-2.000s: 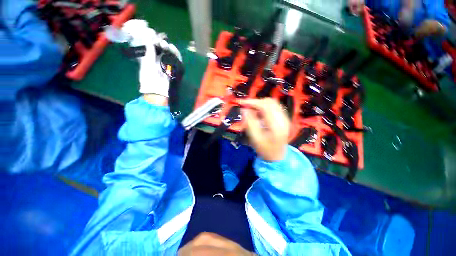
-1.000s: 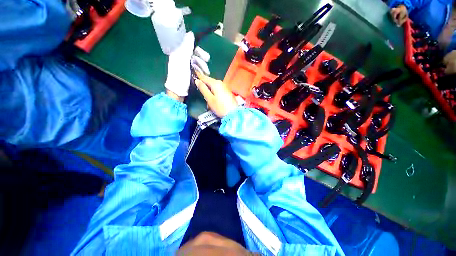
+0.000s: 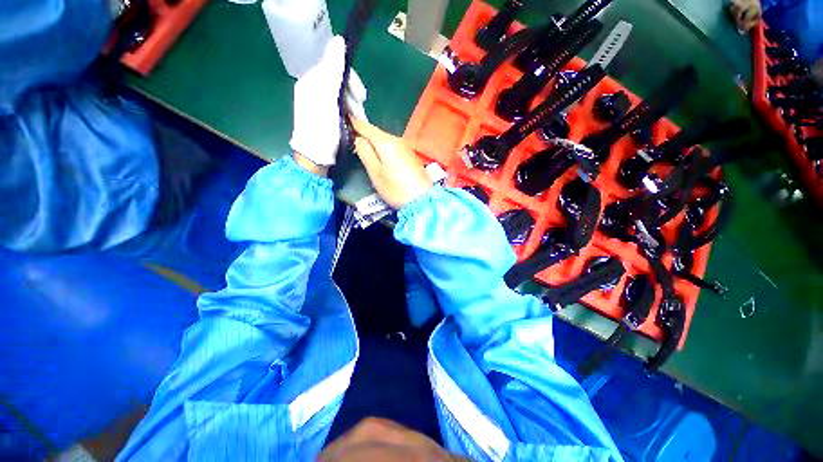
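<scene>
My left hand, in a white glove, holds a wristwatch with a black strap, seen edge-on. The strap rises past the glove toward the top of the picture. My right hand, bare, is against the glove and the watch from the right. Its fingertips are partly hidden, so its grip cannot be told. An orange-red tray of black-strapped watches is to the right. One pale perforated strap sticks up among them.
A white translucent bottle stands just beyond my glove. A pale metal upright is at the bench's back. White strips lie at the table edge. Another orange-red tray is at upper left. A neighbour's hand is at upper right.
Two seconds ago my right hand was over the tray and my left hand was farther left with a dark watch. Both hands are now together, with the black strap standing up between them.
</scene>
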